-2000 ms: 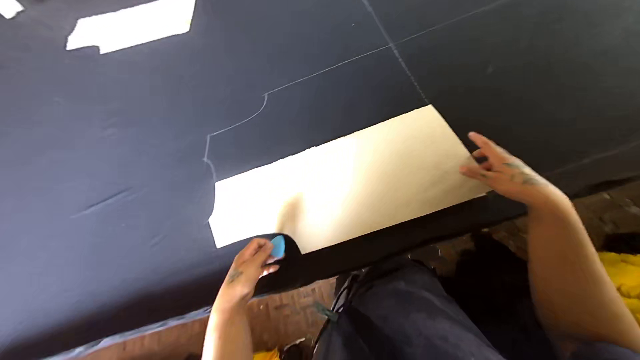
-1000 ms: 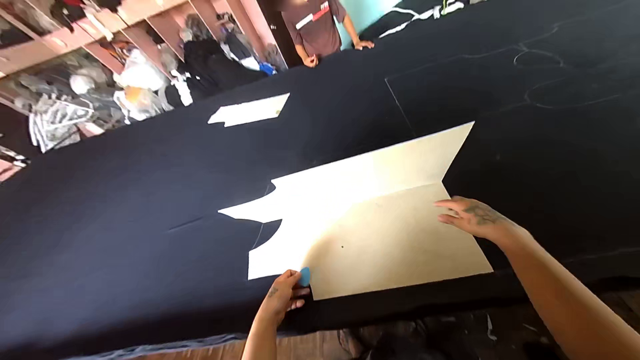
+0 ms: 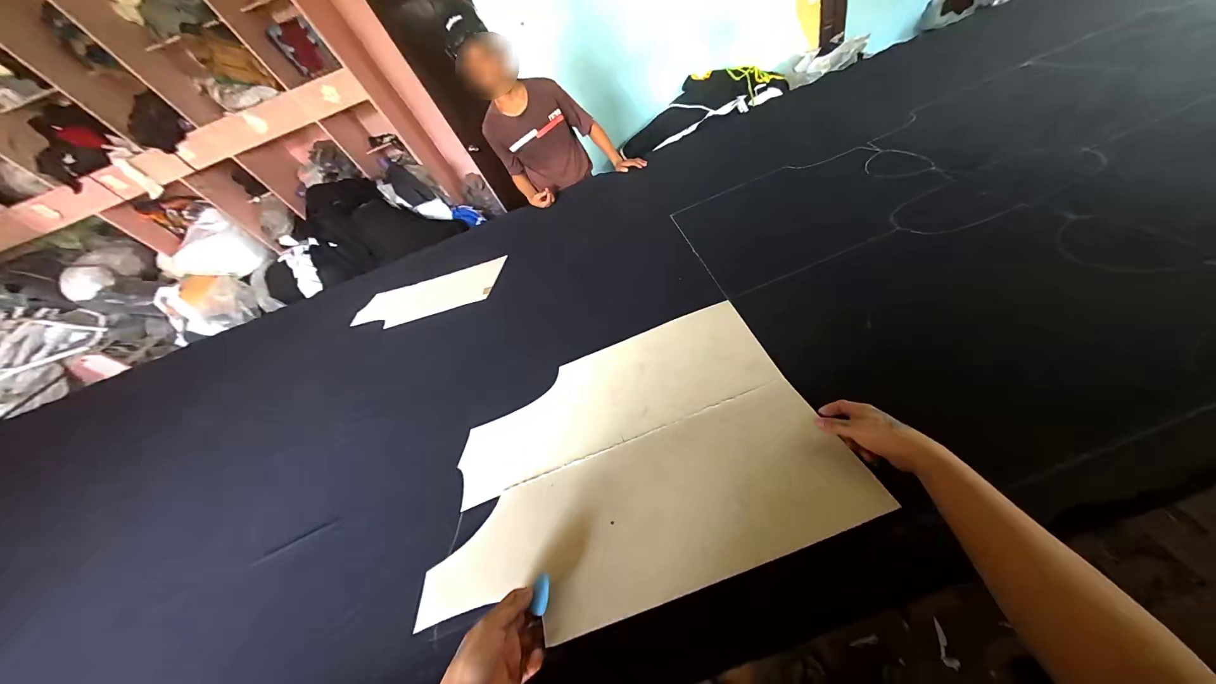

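A large cream card garment pattern [image 3: 665,456], with a fold line along its middle, lies spread on dark fabric [image 3: 237,456]. My left hand [image 3: 499,641] is at its lower left edge, thumb and fingers closed on a small blue piece of tailor's chalk [image 3: 541,596]. At the pattern's right edge is my right hand [image 3: 874,435], its fingertips on the border; the fingers partly curl beneath, so their hold is hard to see. Chalk outlines run across the fabric beyond the pattern.
A smaller card pattern [image 3: 432,296] lies farther back on the fabric. Across the table stands a person [image 3: 546,133] with both hands at its edge. Shelves [image 3: 275,119] packed with clothes and bags line the left, and a dark bundle [image 3: 698,109] sits by the wall.
The card pattern has opened out from a single narrow panel to a flat, two-panel shape. The view has swung up, bringing the shelves and the other person into sight.
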